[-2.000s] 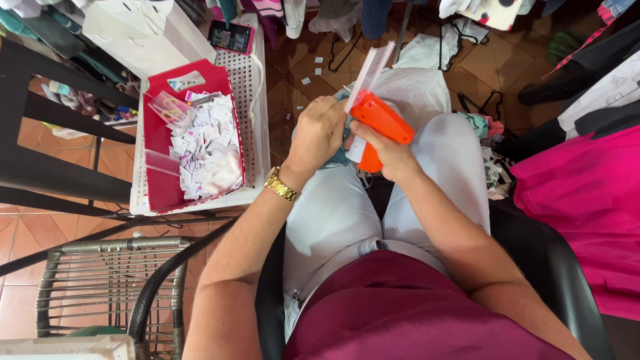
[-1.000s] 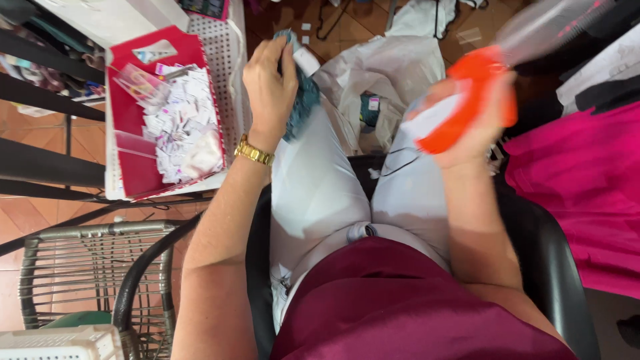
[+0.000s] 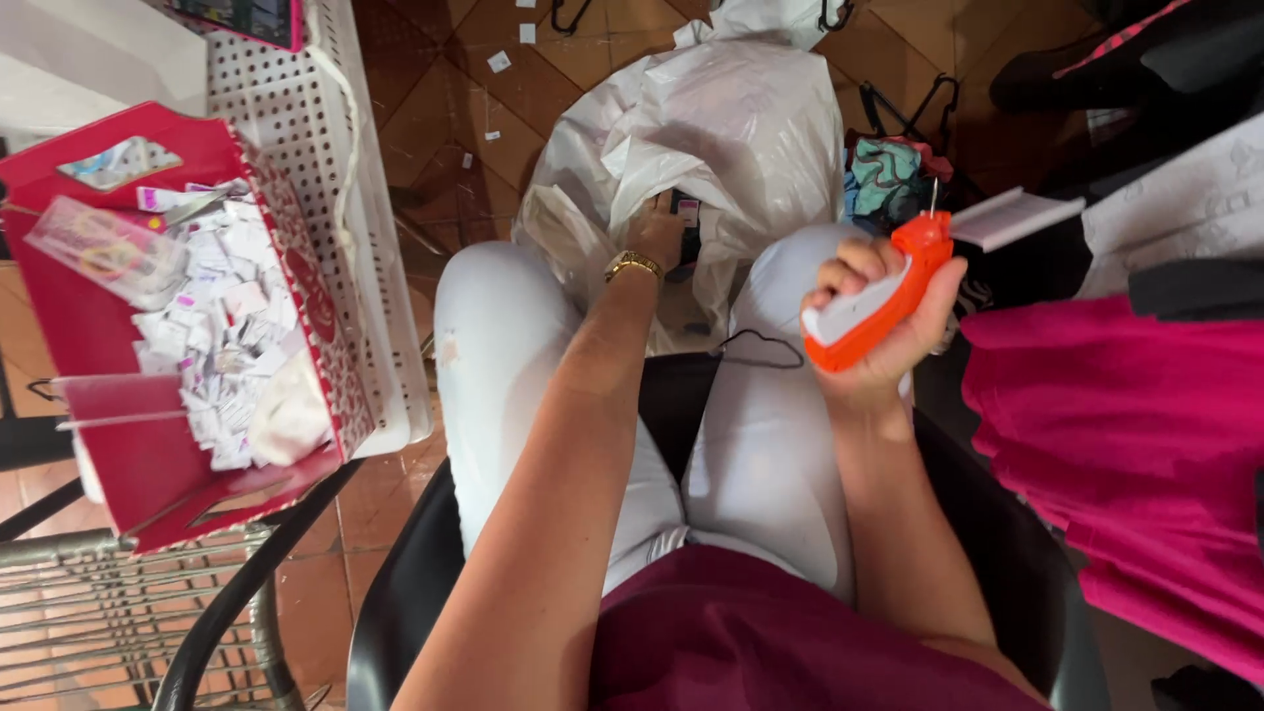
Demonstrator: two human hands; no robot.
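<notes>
My right hand [image 3: 884, 316] grips an orange and white tagging gun [image 3: 879, 296] above my right thigh. Its needle points away from me, and a strip of clear tag fasteners [image 3: 1017, 215] sticks out to the right. My left hand [image 3: 657, 232], with a gold watch at the wrist, reaches into the mouth of a translucent white plastic bag [image 3: 741, 118] on the floor between my knees. A dark item with a label [image 3: 688, 212] lies by its fingers, which are partly hidden, so whether they hold anything is unclear. A thin black loop [image 3: 765, 348] lies near my right thigh.
At the left, a red box [image 3: 94, 434] of small paper tags [image 3: 227, 336] sits on a white perforated plastic surface [image 3: 370, 296]. Black hangers [image 3: 913, 109] and crumpled clothes [image 3: 889, 178] lie beyond my right knee. Pink fabric [image 3: 1136, 425] hangs at the right. A wicker seat [image 3: 89, 612] stands lower left.
My left hand has moved from my left knee into the bag, and the teal cloth it held a second ago is no longer in it. My right hand still holds the tagging gun.
</notes>
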